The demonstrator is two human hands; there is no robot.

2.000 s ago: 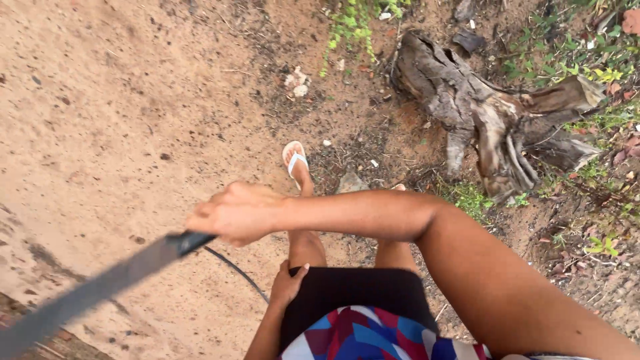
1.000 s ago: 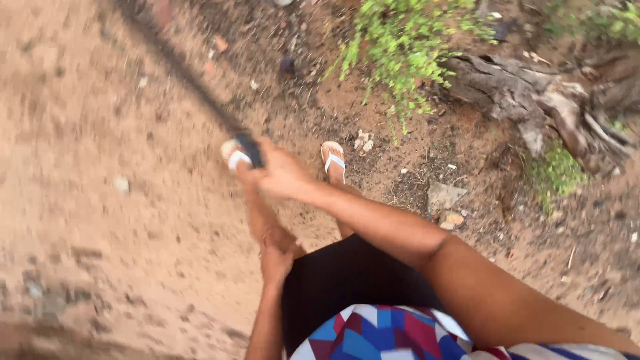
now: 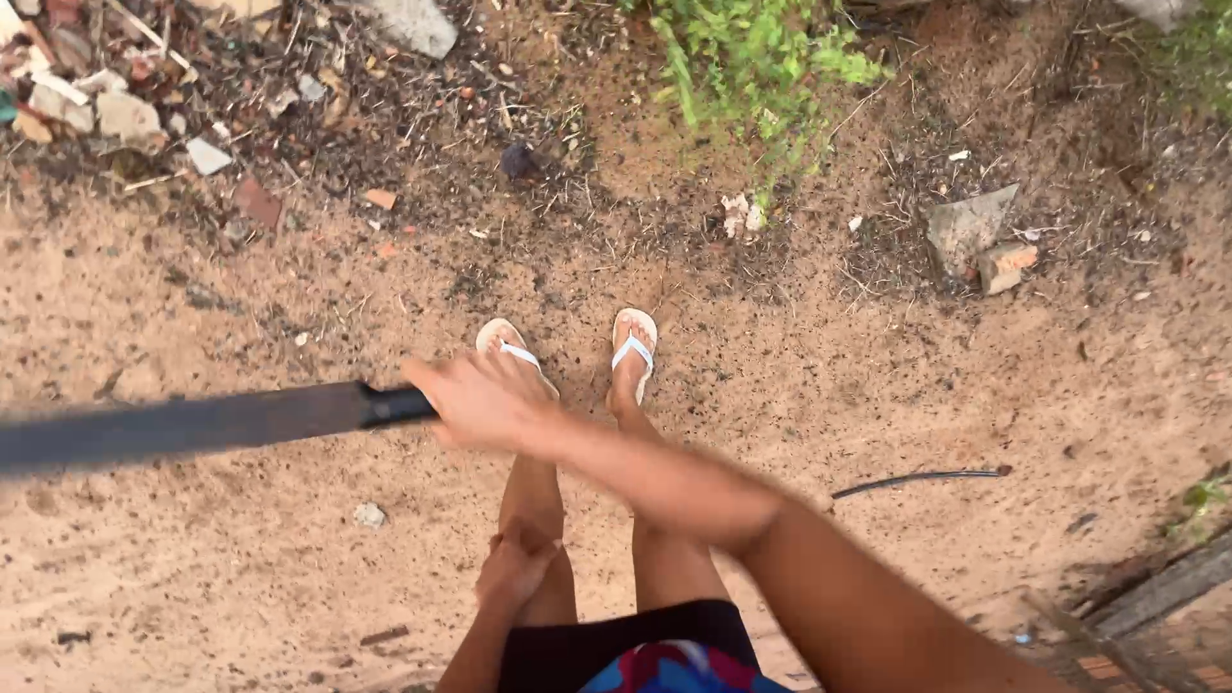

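Observation:
My right hand is closed around the black handle of a machete, reaching across my body. The wide dark blade points left, blurred, and its tip lies outside the view. Lower down, my left hand rests on my left knee, holding no object that I can see; some of its fingers are hidden. My feet, in white flip-flops, stand on the sandy soil beyond the hands.
Rubble and dry litter lie at the upper left. A green leafy plant grows at the top. Right of it are a flat stone and a brick fragment. A black hose piece lies at right, with a weathered plank at the lower right.
The machete has swung from pointing up and left to pointing left, still in my right hand. My left hand stays at my leg. The view has shifted, and the tree stump has left it.

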